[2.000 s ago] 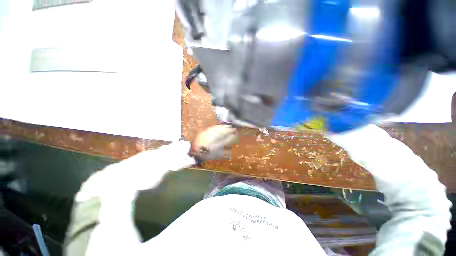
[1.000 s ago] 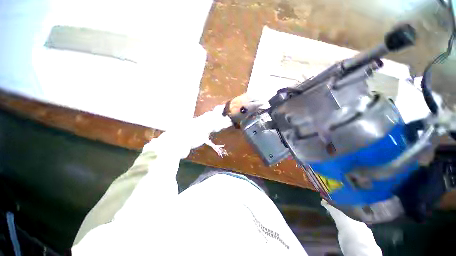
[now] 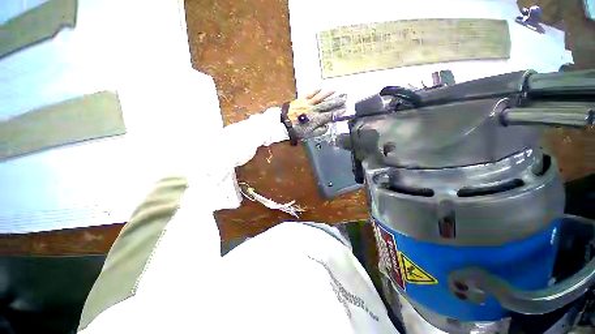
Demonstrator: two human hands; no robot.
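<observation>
The straight knife cutting machine (image 3: 457, 182), grey with a blue band and yellow warning triangle, fills the right side. Its grey base plate (image 3: 334, 163) lies on the brown table at the near edge of the fabric lay (image 3: 306, 72). My left hand (image 3: 314, 116), in a grey mesh glove with dark wrist strap and some fingers bare, lies flat with fingers spread on the lay's near-left edge, beside the machine's front. It holds nothing. A long grey-brown cutting weight (image 3: 414, 47) lies on the lay. My right hand is not visible; the machine covers that side.
Another white stack (image 3: 150, 78) lies to the left, with one grey-brown strip (image 3: 72, 124) and a second one above it. A silver clip (image 3: 530, 18) sits at the lay's far right end. White scrap threads (image 3: 271, 201) lie near the table's front edge.
The machine has swung from upper right to the right side, its base plate now showing. My left hand has moved from the table's front edge forward onto the lay, fingers spread.
</observation>
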